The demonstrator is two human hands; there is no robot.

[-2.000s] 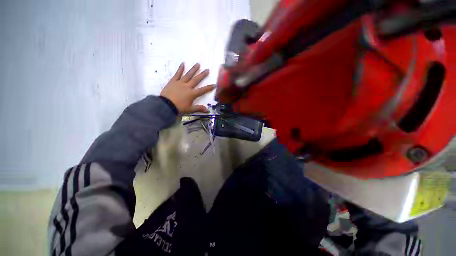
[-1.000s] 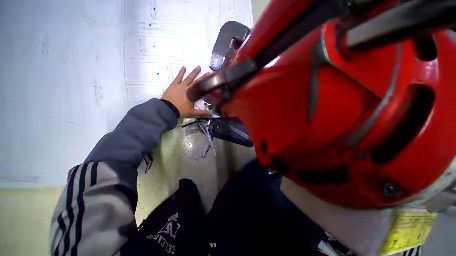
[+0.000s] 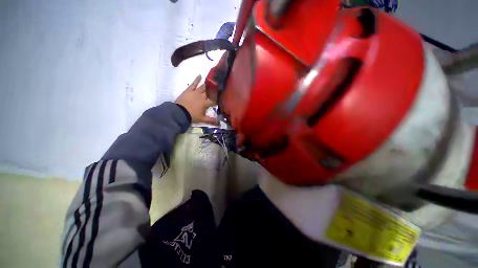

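Observation:
My left hand (image 3: 197, 105) lies palm down near the edge of the white paper marker (image 3: 78, 94), its spread fingers partly hidden by the machine. The large red and off-white cloth cutting machine (image 3: 319, 94) fills the centre and right, just right of the hand. A dark curved hook (image 3: 196, 51) juts left from its front, above the hand. Thin dark and white fabric offcuts (image 3: 224, 140) lie at the stack edge below the fingers. The blade and base plate are hidden. My right hand is not in view.
An off-white box with a yellow label (image 3: 372, 230) hangs at the machine's lower right. The cream table (image 3: 181, 180) shows between the lay and my dark clothing. A black cable (image 3: 439, 43) runs at the upper right.
The machine body has turned and tilted in view, showing more of its off-white rear. The hook now stands further up and left. My left hand stays nearly in place, its fingers more covered.

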